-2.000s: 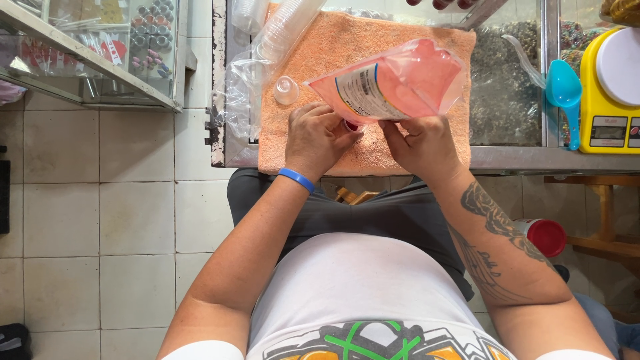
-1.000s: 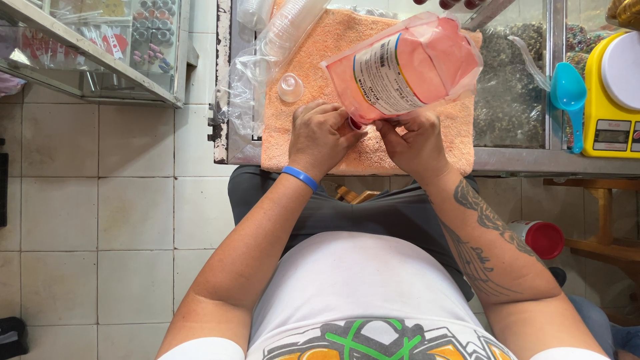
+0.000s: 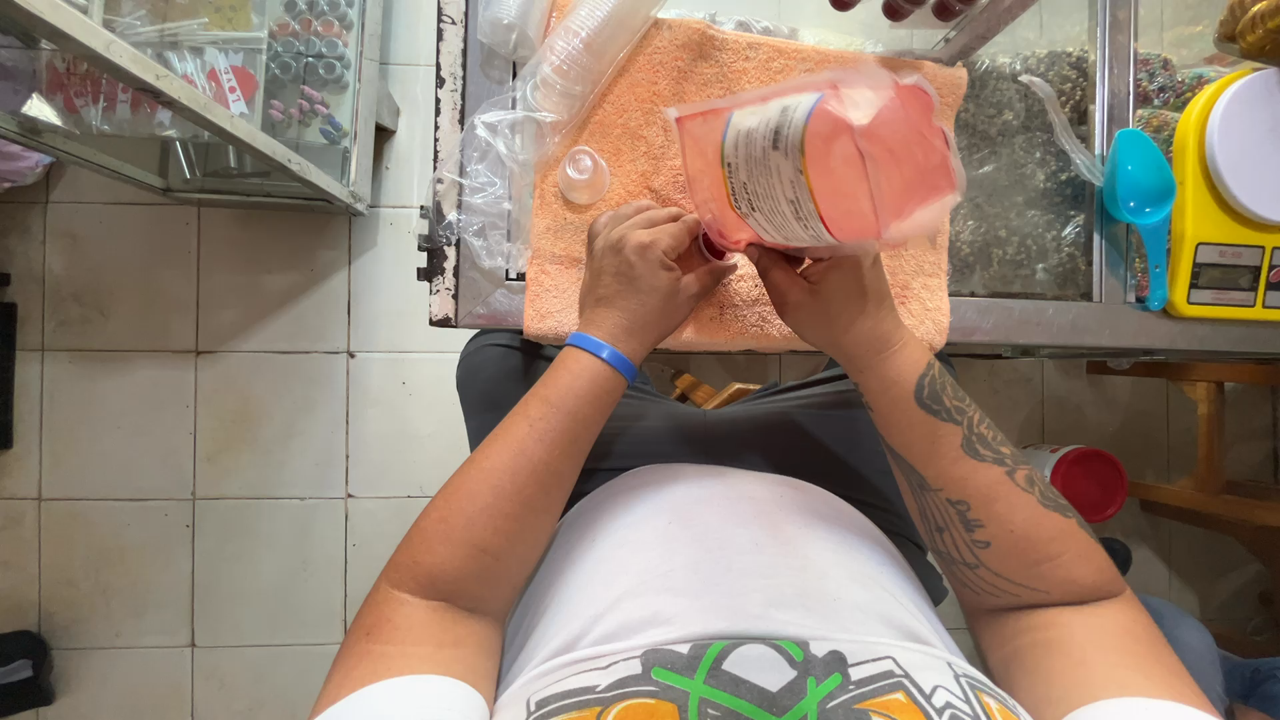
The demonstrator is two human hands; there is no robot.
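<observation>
A clear plastic bag of pink-red material (image 3: 850, 170), with a printed label, tilts over the orange towel (image 3: 630, 110). Its lower left corner meets the rim of a small cup (image 3: 716, 248) that looks dark red inside. My left hand (image 3: 645, 270) holds that cup between thumb and fingers. My right hand (image 3: 830, 300) grips the lower edge of the bag, close beside the cup; most of its fingers are hidden under the bag. Left of the bag, a small clear plastic cup (image 3: 583, 175) rests on the towel.
Stacked clear cups in a plastic sleeve (image 3: 575, 75) lie at the back left. On the right are a blue scoop (image 3: 1140, 180) and a yellow digital scale (image 3: 1225, 250). A glass display case (image 3: 320, 110) stands at left. A red-lidded container (image 3: 1088, 484) is below the counter, right.
The bag has swung from a leftward slant to one more over my right hand, its label turning more upright. Both hands have stayed in nearly the same place.
</observation>
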